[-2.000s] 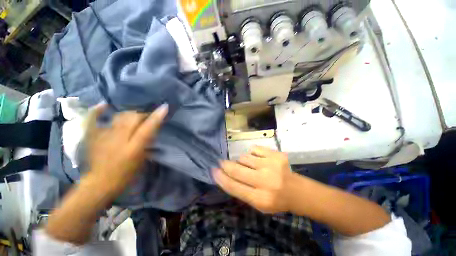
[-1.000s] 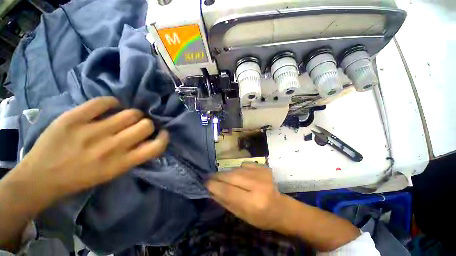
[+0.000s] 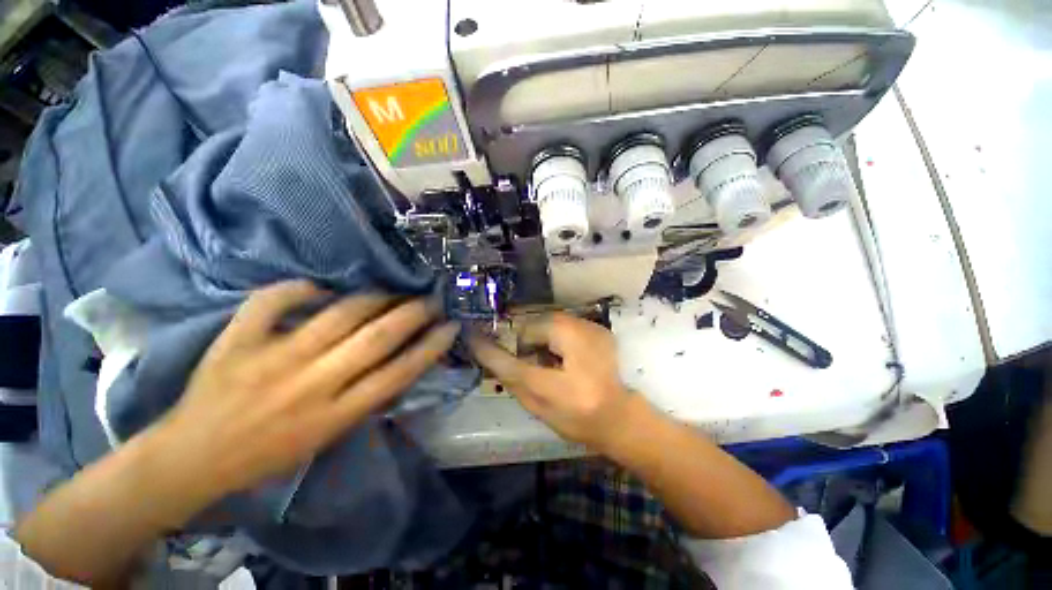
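The blue-grey trousers [image 3: 260, 196] lie bunched left of the white overlock machine [image 3: 681, 69] and hang over the table's front edge. Their edge reaches the presser foot [image 3: 471, 302], beside a bright lamp spot. My left hand [image 3: 317, 375] lies flat on the cloth with its fingertips just left of the foot. My right hand [image 3: 565, 375] is right in front of the foot, its thumb and index finger at the cloth edge; the fingertips' hold is partly hidden. A piece of white pocketing [image 3: 110, 346] shows at the left.
Dark thread snips [image 3: 775, 330] and a small dark disc [image 3: 734, 326] lie on the white table [image 3: 692, 398] to the right. Four tension knobs [image 3: 727, 179] line the machine front. A blue plastic basket [image 3: 911, 473] with cloth stands below the table at right.
The cloth edge has moved up to the foot. Both hands have moved closer to the needle area, my left one rightward and my right one up. The cloth's ribbed face now shows more.
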